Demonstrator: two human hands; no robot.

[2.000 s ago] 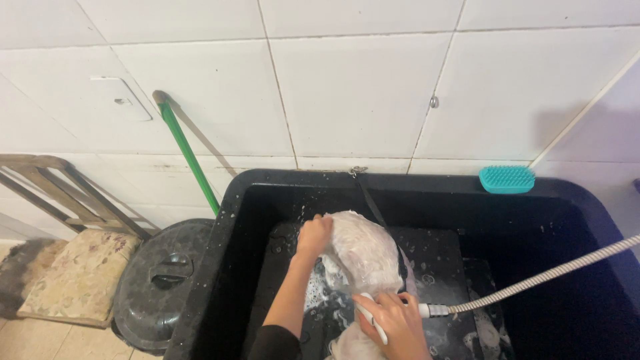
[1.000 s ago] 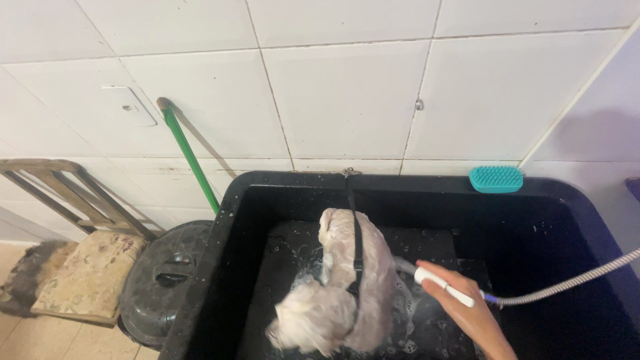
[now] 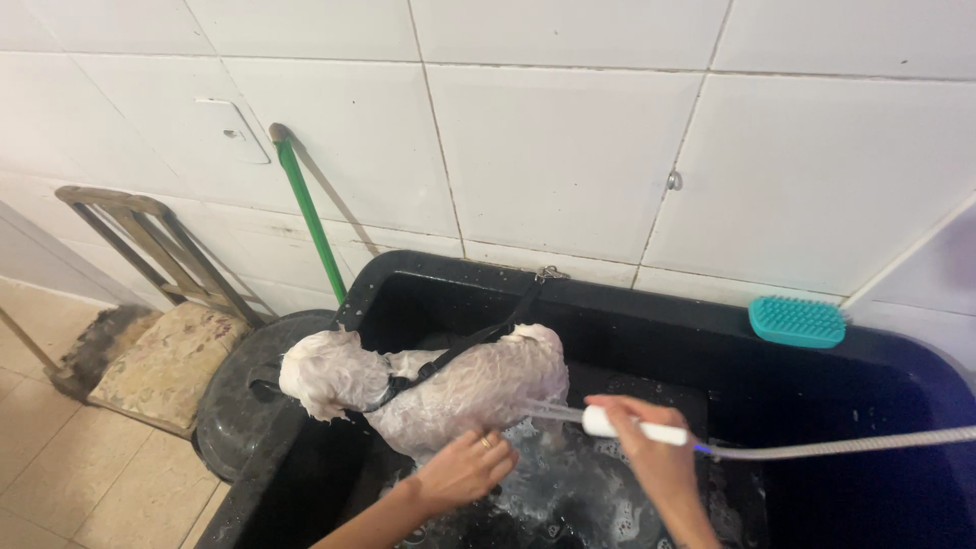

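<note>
A wet white dog (image 3: 465,385) stands in a black plastic tub (image 3: 633,313), its head over the left rim. A black strap (image 3: 476,338) runs from its neck to a metal clip at the back rim. My right hand (image 3: 648,450) holds a white hand shower (image 3: 637,427), and its water hits the dog's rear flank. My left hand (image 3: 469,465), with a ring on one finger, is against the dog's lower side, fingers curled; I see no object in it. Soapy water (image 3: 549,480) lies on the tub floor.
A teal bristle brush (image 3: 798,322) rests on the back right rim. The shower hose (image 3: 839,442) leads off right. Left of the tub are a lidded black bin (image 3: 236,404), a chair with a floral seat (image 3: 171,366) and a green pole (image 3: 309,213) against the tiled wall.
The dog has turned, its head now to the left over the rim. My left hand, out of view one second ago, is back at its side. The shower stays in my right hand.
</note>
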